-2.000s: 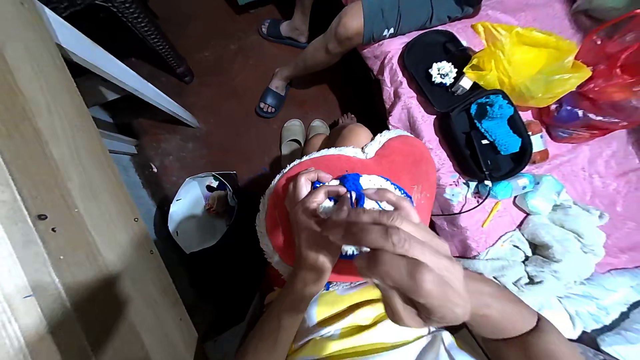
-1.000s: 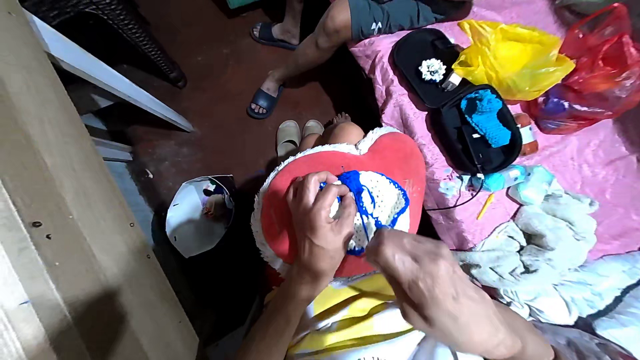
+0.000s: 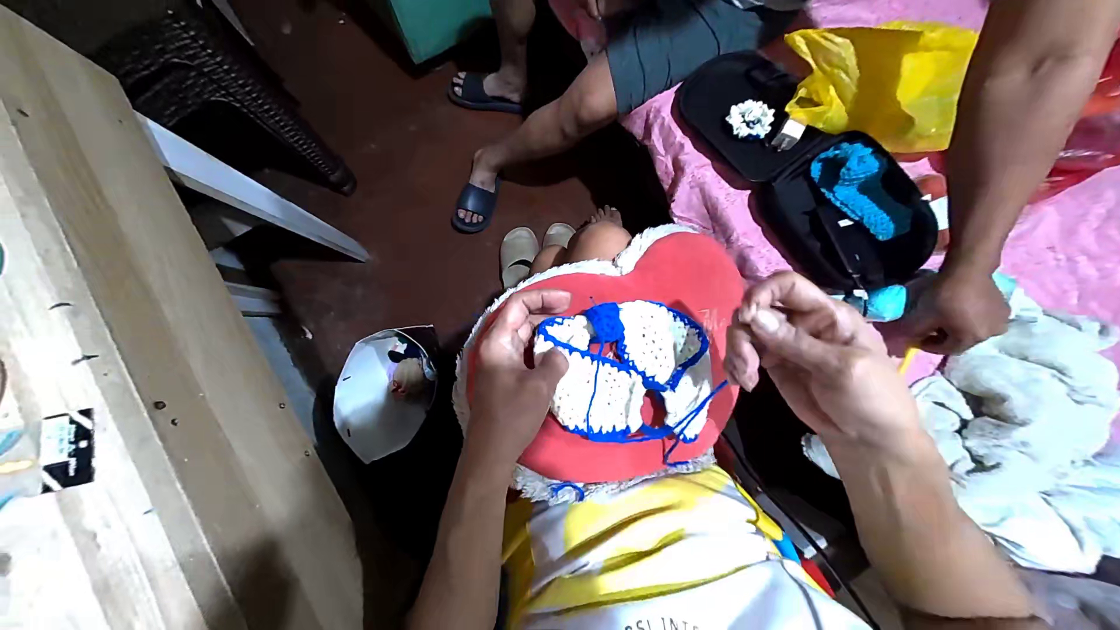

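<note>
A white crocheted piece with blue edging [image 3: 604, 398] lies on a red heart-shaped cushion [image 3: 560, 297] with a white fringe, on my lap. My left hand [image 3: 516, 376] pinches the piece's left edge between thumb and fingers. To the right of the cushion my right hand [image 3: 801, 350] is raised, thumb and fingertips together on blue yarn [image 3: 700, 407] that runs down to the piece's lower right edge. Whether a needle or hook is between these fingertips cannot be told. A loose blue yarn end [image 3: 569, 492] lies at the cushion's lower fringe.
Another person's hand [image 3: 962, 311] reaches down at the right, by a yellow stick-like thing [image 3: 908, 359]. Beyond are an open black case [image 3: 770, 210] with blue crochet, a yellow plastic bag [image 3: 910, 79] and white cloth [image 3: 1024, 420]. A wooden table [image 3: 175, 376] and a bin [image 3: 385, 402] stand left.
My right hand has moved away from the crocheted piece to the right, drawing the blue yarn out. Another person's arm has come into view at the right, over the bed.
</note>
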